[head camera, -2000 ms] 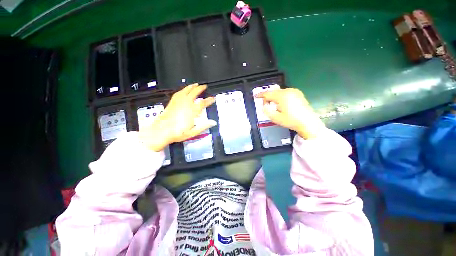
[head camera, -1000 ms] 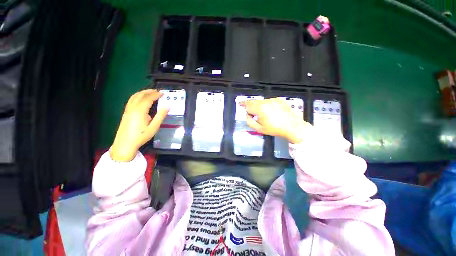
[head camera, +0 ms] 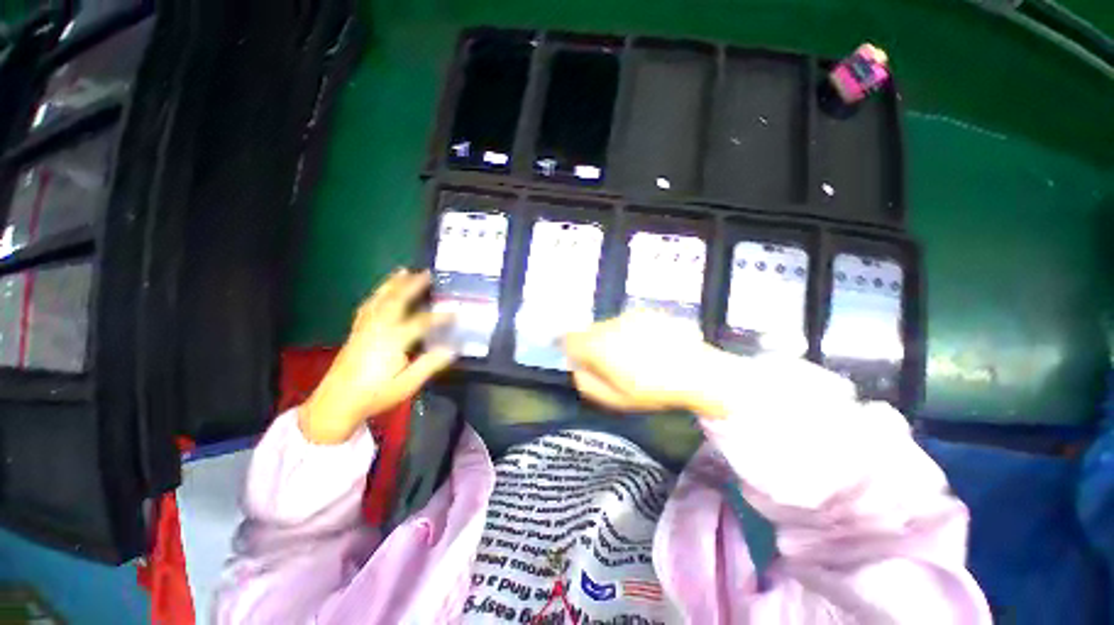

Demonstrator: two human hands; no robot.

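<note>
A black five-slot phone tray (head camera: 910, 320) lies nearest me with a lit smartphone in each slot. My left hand (head camera: 381, 357), blurred, is at the lower left of the leftmost phone (head camera: 470, 254), fingers apart and holding nothing. My right hand (head camera: 645, 364) is over the lower ends of the second phone (head camera: 562, 263) and the middle phone (head camera: 665, 263), its index finger at the second phone's lower right edge. It holds nothing. The fourth phone (head camera: 767, 291) is partly covered by my right sleeve. The rightmost phone (head camera: 865, 305) lies in its slot.
Beyond it, a second black tray (head camera: 721, 49) holds two dark-screen phones (head camera: 491, 98) and three empty pockets. A pink-and-black item (head camera: 860, 73) sits at its right end. A tall black tray stack (head camera: 220, 220) stands left. A red thing (head camera: 305, 372) and white sheet (head camera: 220, 501) are low left.
My right hand has moved from the middle phone's top down to the trays' near side. My left hand has moved down the leftmost phone. The trays appear further right as the view shifted.
</note>
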